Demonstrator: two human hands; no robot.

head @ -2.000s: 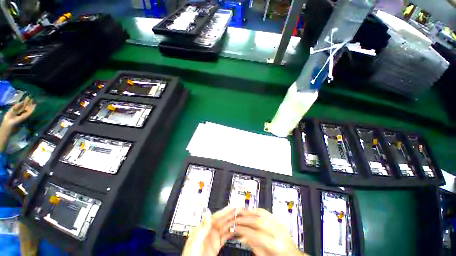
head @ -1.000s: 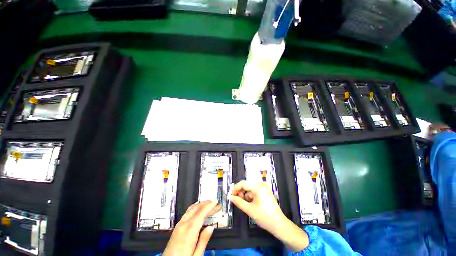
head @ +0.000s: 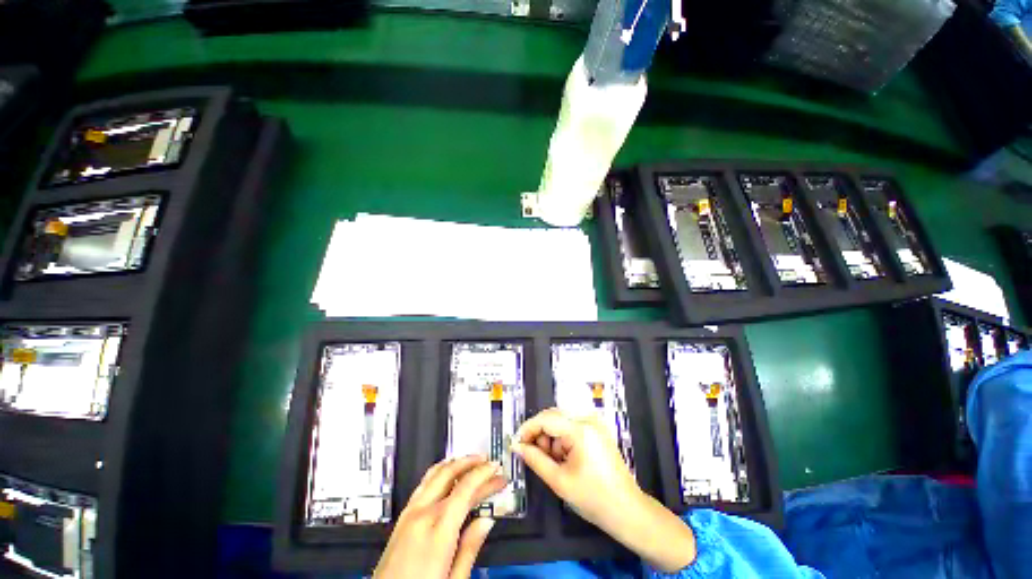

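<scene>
The near black foam tray point(head: 421, 441) holds a row of several phone display assemblies. The one in the second pocket from the left point(head: 487, 373) lies between my hands, with an orange patch and a dark flex cable down its middle. My left hand point(head: 441, 515) rests on its lower part, fingertips near the cable's lower end. My right hand point(head: 583, 464) is just right of it, thumb and index finger pinched together over the pocket's right edge. A tiny pale spot shows at those fingertips; I cannot tell whether it is a held piece.
White sheets point(head: 453, 271) lie beyond the tray. A wrapped post point(head: 588, 141) stands behind them. Foam trays with assemblies are stacked at left point(head: 79, 300) and at right point(head: 702, 305). A neighbour's blue sleeve point(head: 1002, 424) is at the right edge.
Since two seconds ago, my view has tilted down and my hands have parted over the second assembly. Since one second ago, my right fingertips have moved slightly left; the neighbour's hand has left view.
</scene>
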